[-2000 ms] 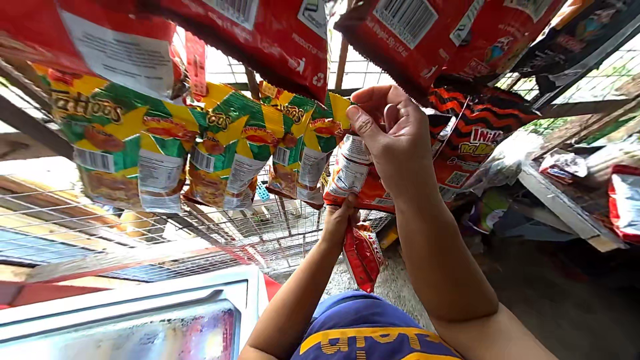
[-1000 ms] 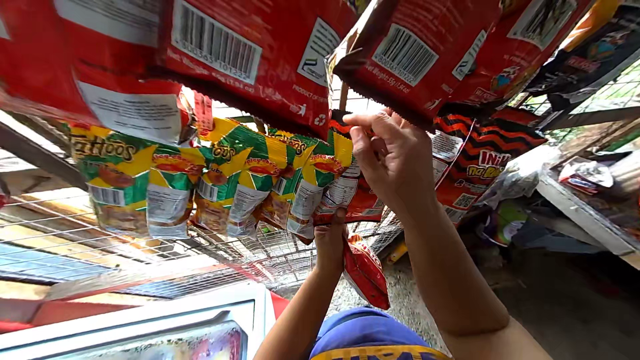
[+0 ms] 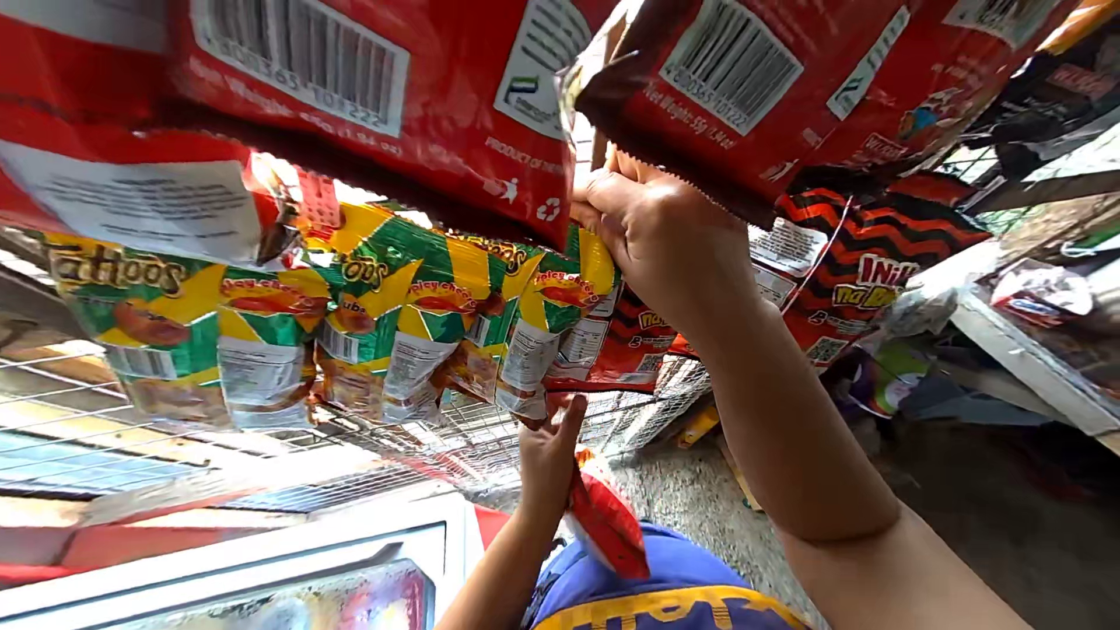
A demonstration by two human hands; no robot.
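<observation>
My right hand (image 3: 661, 223) is raised between two large red snack bags, its fingers curled near the top edge of a green and yellow snack bag (image 3: 560, 306); what its fingertips pinch is hidden. Lower down, my left hand (image 3: 549, 437) is by the bottom of a hanging red and black snack bag (image 3: 621, 341). A small red packet (image 3: 608, 516) hangs at the palm side of my left hand, apparently held in it. Several green and yellow bags (image 3: 262, 350) hang in a row to the left.
Large red bags (image 3: 376, 114) hang close overhead. Wire mesh (image 3: 61, 394) stands behind the rows. A white-framed chest with a glass top (image 3: 262, 569) is at the lower left. On the right are a black and red striped bag (image 3: 866, 271) and a wooden ledge (image 3: 1032, 359) with packets.
My left hand has moved down relative to the hanging bags, the small red packet with it. My right hand remains raised near the top of the row. The large red bags fill more of the view.
</observation>
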